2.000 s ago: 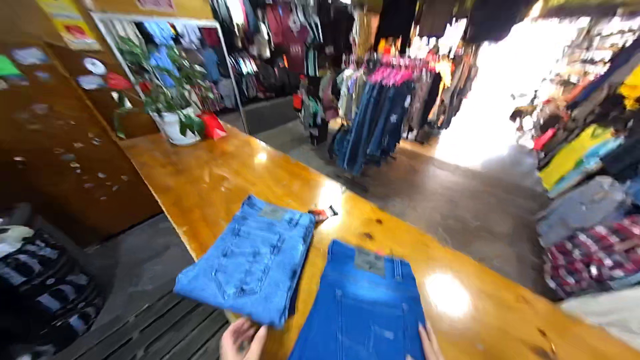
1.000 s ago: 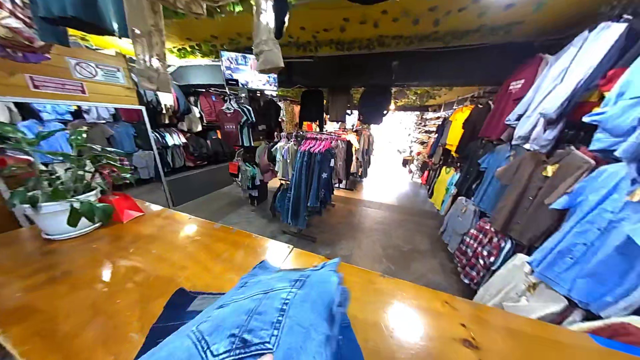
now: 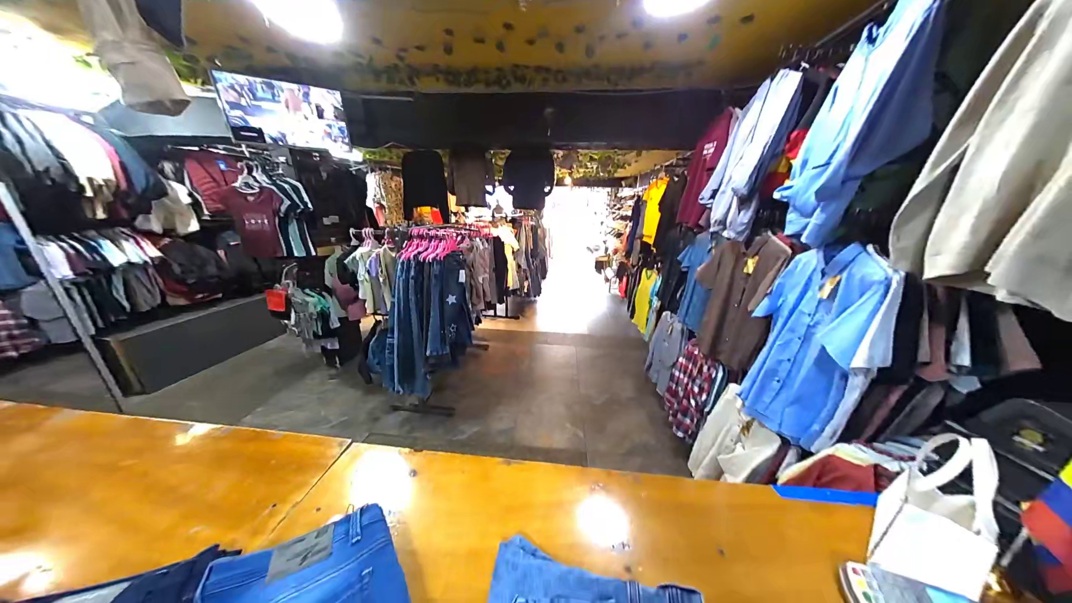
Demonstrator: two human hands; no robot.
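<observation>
Neither of my hands shows in the head view. Along the near edge of the varnished wooden counter (image 3: 469, 494), folded blue jeans (image 3: 335, 565) with a grey waistband patch lie at lower left, partly over a darker pair of jeans (image 3: 159, 578). Apart from them, to the right, is another pair of folded lighter blue jeans (image 3: 569, 578). The frame's lower edge cuts off all the jeans.
A white bag (image 3: 938, 519) stands at the counter's right end, near blue tape (image 3: 825, 495). Beyond the counter are a rack of jeans on pink hangers (image 3: 431, 310), shirts hanging at right (image 3: 829, 335), a low dark partition (image 3: 197, 343) and a wall screen (image 3: 280, 109).
The view has swung up and to the right. Two seconds ago both hands were at the jeans; now they are out of view. The lighter jeans, raised one second ago, now lie at the right.
</observation>
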